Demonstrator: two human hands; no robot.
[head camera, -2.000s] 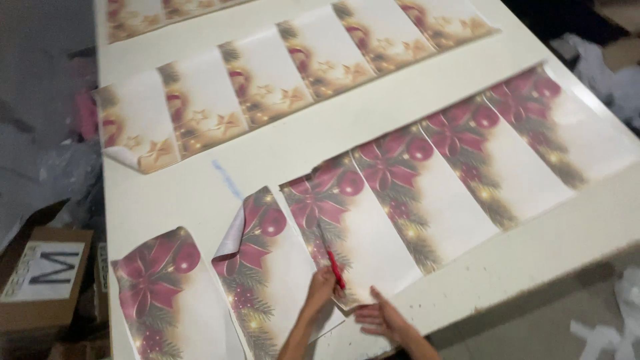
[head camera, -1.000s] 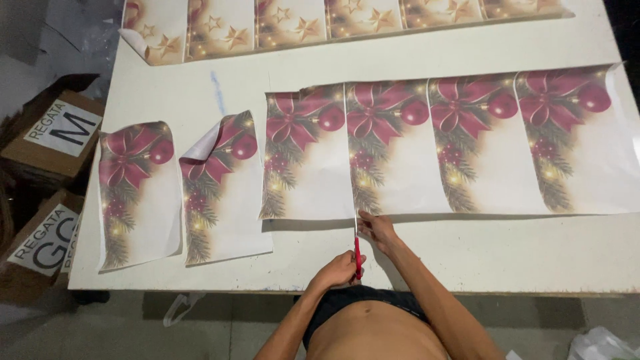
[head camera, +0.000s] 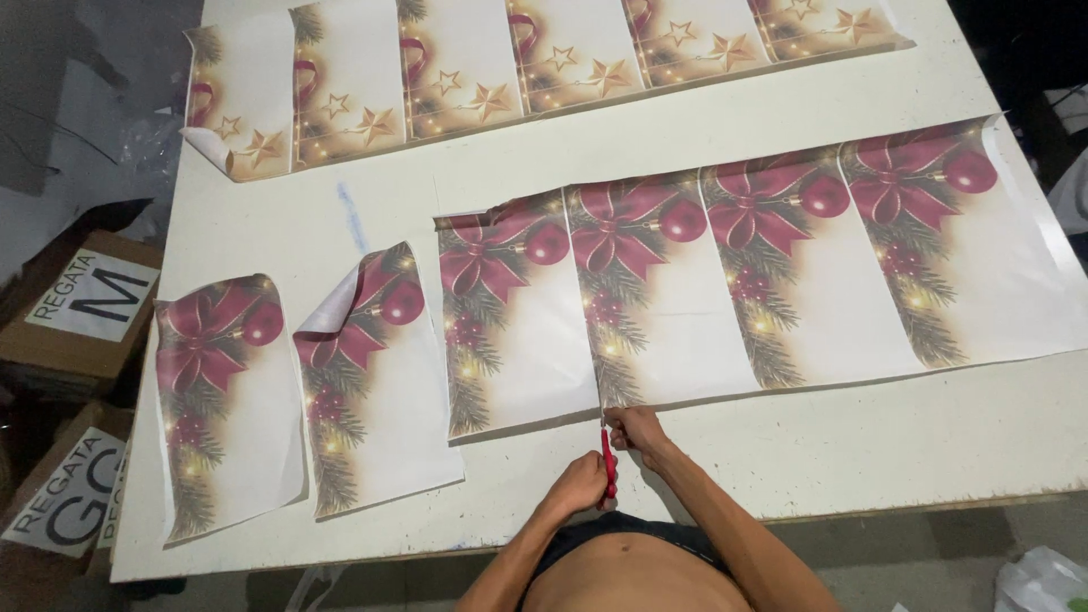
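Note:
My left hand is closed around the red handles of a pair of scissors, whose blades point up at the lower edge of a printed sheet. Just right of the blades, my right hand pinches that lower edge. The sheet carries several panels with red bows, baubles and fir branches; the scissors are at the line between its first two panels. To the left lie two separate panels with the same print, one flat and one with its upper left corner folded over.
Across the far side of the white table lies another printed sheet with gold stars, its lower left corner curled. Cardboard boxes with lettered labels stand at the left. A plastic bag lies at the lower right.
Two seconds ago my right hand had its fingers spread by the sheet's lower edge; now they pinch that edge. The scissors have moved from over the first panel to the line beside it. The view has shifted.

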